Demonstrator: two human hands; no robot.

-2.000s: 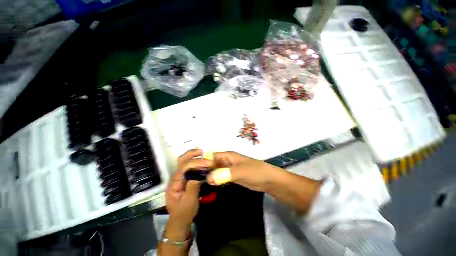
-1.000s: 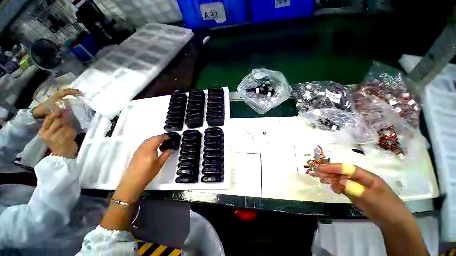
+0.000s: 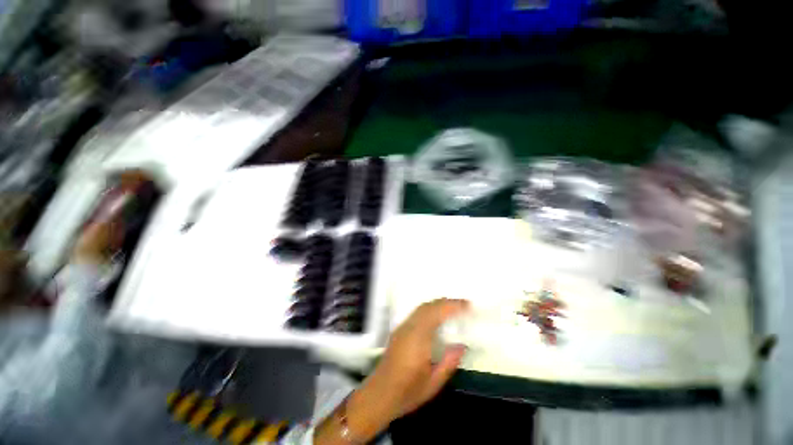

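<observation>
The frame is blurred. My left hand [image 3: 416, 361], with a bracelet at the wrist, is over the front of the white sheet [image 3: 469, 269]. Its thumb and fingertips curve around a pale blurred spot; I cannot tell whether it holds anything. My right hand is not in view. A small pile of copper-coloured parts [image 3: 544, 313] lies on the sheet to the right of my left hand. At left, a white blister tray [image 3: 217, 269] holds rows of black housings [image 3: 352, 278]. One black housing [image 3: 285, 248] lies at the left end of the lower rows.
Behind the sheet are a bag of small black parts [image 3: 461, 165], a bag of silver-grey parts [image 3: 569, 200] and a bag of copper-coloured parts [image 3: 683, 204]. Blue bins [image 3: 404, 19] stand at the back. Another person's hand [image 3: 100, 239] is at far left, near another white tray [image 3: 235, 96].
My left hand has moved right from the black housing in the tray to the sheet's front edge. My right hand has left the copper-coloured pile and the picture.
</observation>
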